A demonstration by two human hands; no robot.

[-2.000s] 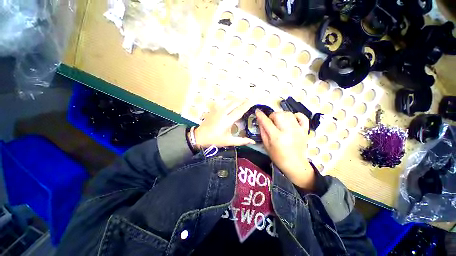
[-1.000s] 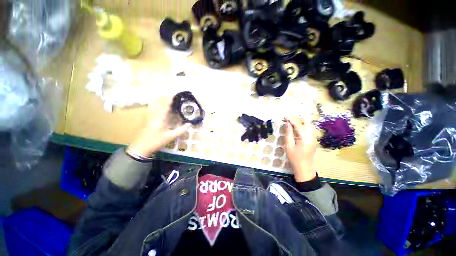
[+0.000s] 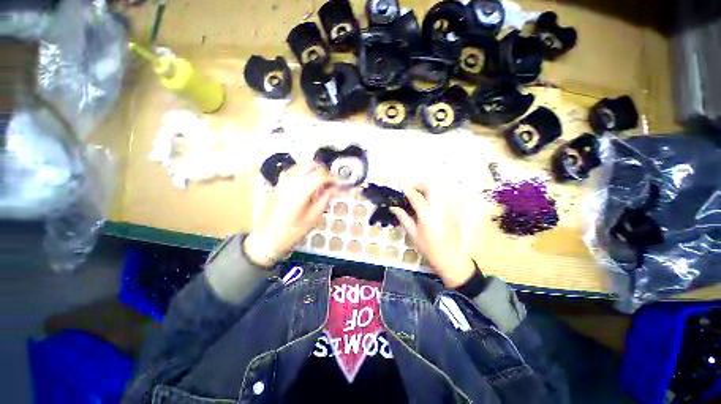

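My left hand point(image 3: 288, 211) holds a black plastic housing point(image 3: 345, 164) by its left side, above the white perforated tray point(image 3: 338, 245). A pale ring shows in the housing's centre. Another black piece point(image 3: 277, 167) lies just beyond my left fingers. My right hand point(image 3: 433, 231) is at a small cluster of black inserts point(image 3: 386, 203) on the tray, its fingertips touching them. Whether it grips one cannot be told. A pile of small purple fasteners point(image 3: 525, 207) lies to the right of my right hand.
Many black housings point(image 3: 440, 110) stand across the back. A yellow squeeze bottle point(image 3: 190, 83) and a white crumpled clump point(image 3: 180, 150) are at left. Clear plastic bags point(image 3: 83, 63) are far left. A clear bag with black parts point(image 3: 672, 213) is at right. Blue bins point(image 3: 660, 347) sit below the green bench edge.
The view has shifted. My right hand has moved left from beside the fasteners to the black inserts. My left hand holds a housing nearer the inserts, and a black piece now lies at its left.
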